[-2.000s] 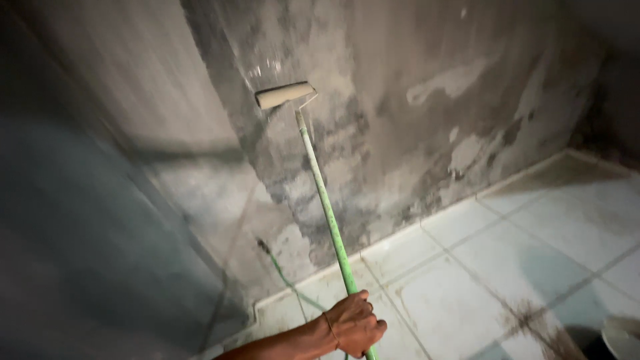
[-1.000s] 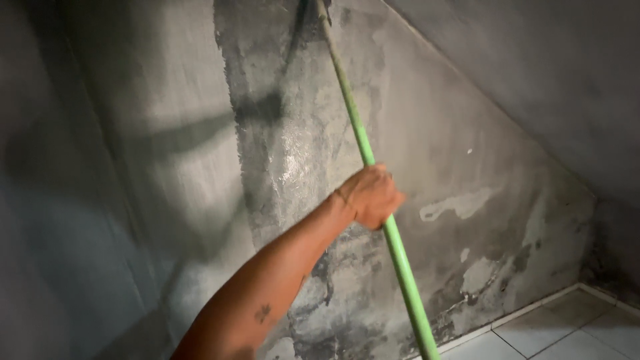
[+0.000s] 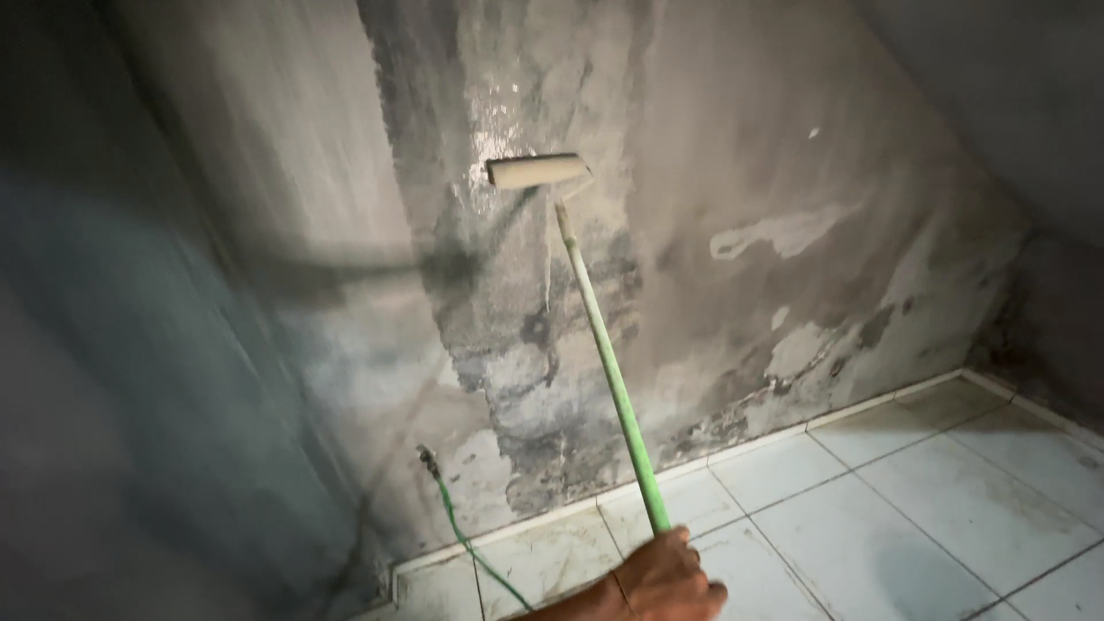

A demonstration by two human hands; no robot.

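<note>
My left hand (image 3: 668, 582) is closed around the green pole (image 3: 614, 379) of a paint roller, low in the view. The pole leans up and to the left. At its top, a wire frame holds the cream roller sleeve (image 3: 536, 171), which lies nearly level against the patchy grey wall (image 3: 690, 172). Wet, shiny plaster shows around the roller's left end, and a thin drip runs below it. My right hand is not in view.
A green cable (image 3: 470, 543) with bare-looking ends sticks out near the wall's foot. White floor tiles (image 3: 785, 483) meet a low tile skirting. A darker wall (image 3: 95, 388) stands at the left, and peeled patches mark the lower wall.
My left hand has come down from mid-view, where it was one second ago. The roller sleeve, out of view then, shows on the wall again. The view has tilted down.
</note>
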